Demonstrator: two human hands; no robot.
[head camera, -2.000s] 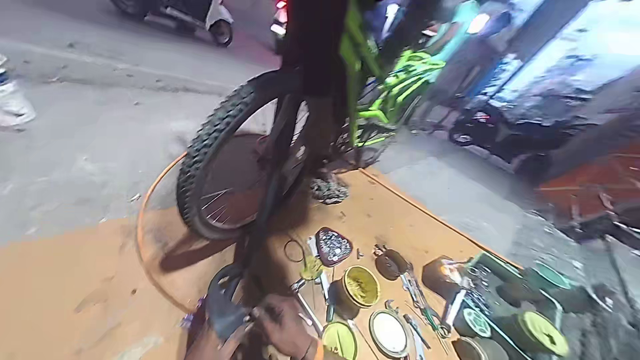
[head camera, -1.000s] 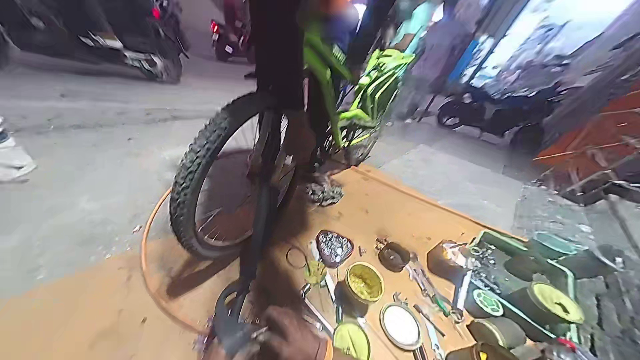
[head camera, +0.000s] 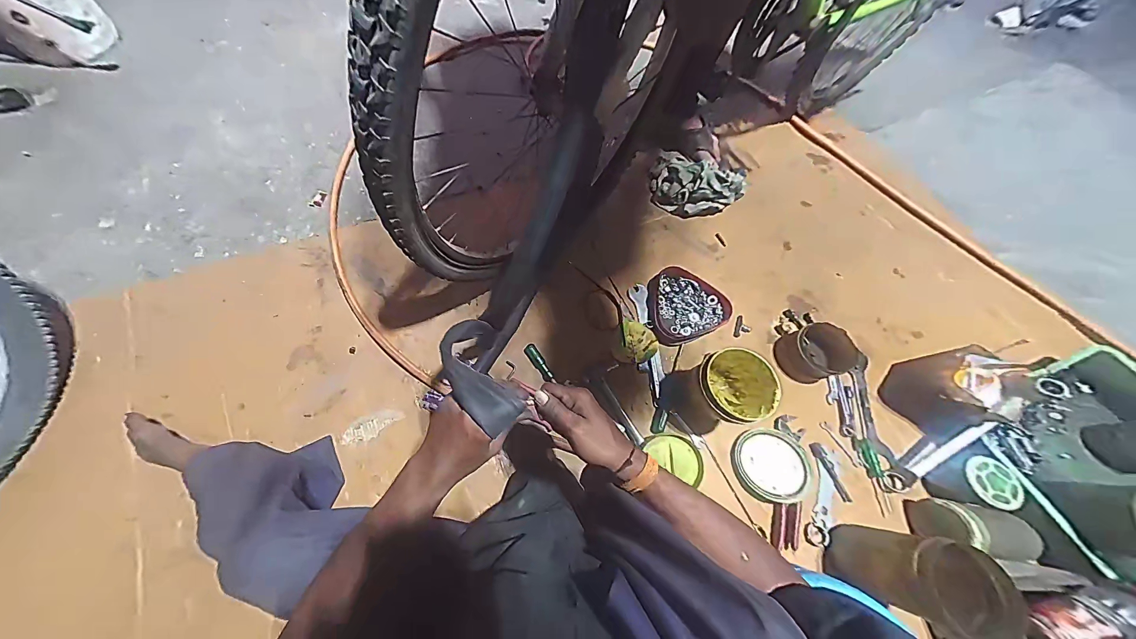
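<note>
A black rubber inner tube (head camera: 541, 222) hangs down from the bicycle beside its front wheel (head camera: 382, 133) and runs to my hands. My left hand (head camera: 461, 435) grips a folded, looped part of the tube. Close to its right, my right hand (head camera: 581, 422), with an orange band at the wrist, is closed at the tube's edge on something thin and reddish; what it is cannot be told. A green-handled screwdriver (head camera: 538, 362) lies just beyond my right hand, and a tray of small metal nuts and washers (head camera: 689, 305) lies farther off.
An orange hose (head camera: 337, 222) curves around the wheel. At right stand a tin of yellow grease (head camera: 742, 385), a white-topped round tin (head camera: 770, 466), a dark round container (head camera: 816, 351), spanners (head camera: 824, 497) and a green-edged crate (head camera: 1056, 515). A crumpled cloth (head camera: 697, 185) lies near the bicycle.
The view has tipped down toward my lap. Both hands remain at the tube near the same tools; no other change is plain.
</note>
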